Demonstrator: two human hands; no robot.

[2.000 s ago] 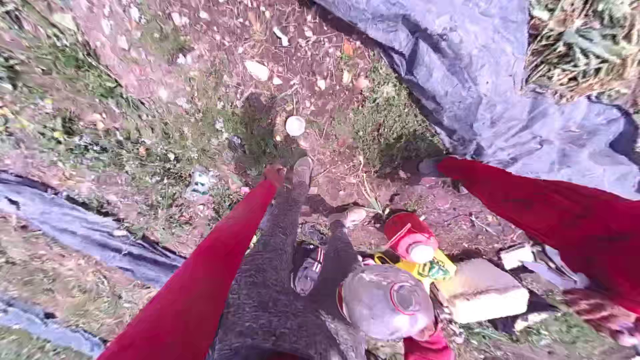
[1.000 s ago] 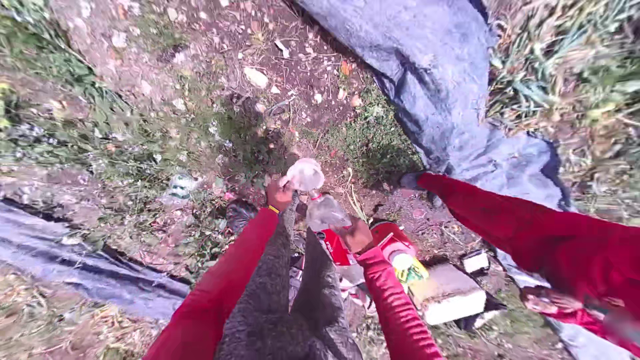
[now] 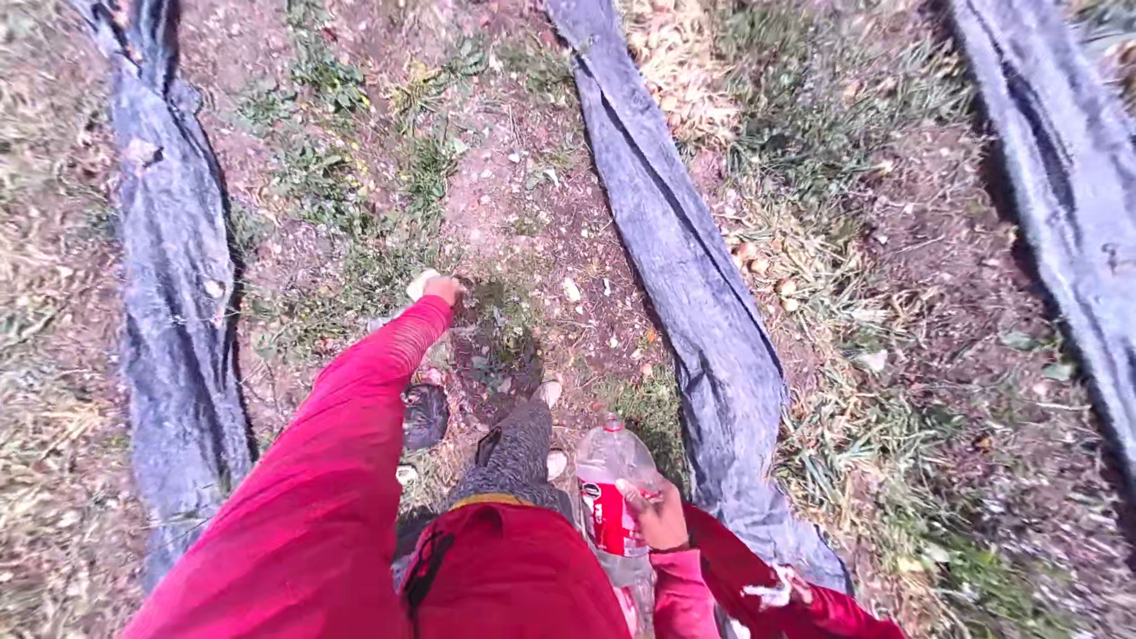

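My left hand, at the end of an outstretched red sleeve, holds a pale cup over the ground, left of centre. My right hand grips the side of a large clear plastic bottle with a red label, low in the view beside my lap. The bottle's neck points up the view, and its lower part is partly hidden by my hand and sleeve. Whether liquid is in the cup cannot be told.
Long grey-blue fabric sheets lie across soil and weeds, one left and one far right. A dark shoe is below my left forearm. Another person's red clothing shows at lower right. Onions and dry stalks lie beyond the middle sheet.
My left hand has moved away from the bottle with the cup, out to the left. My right hand still holds the bottle, which it has drawn back. The view has swung widely.
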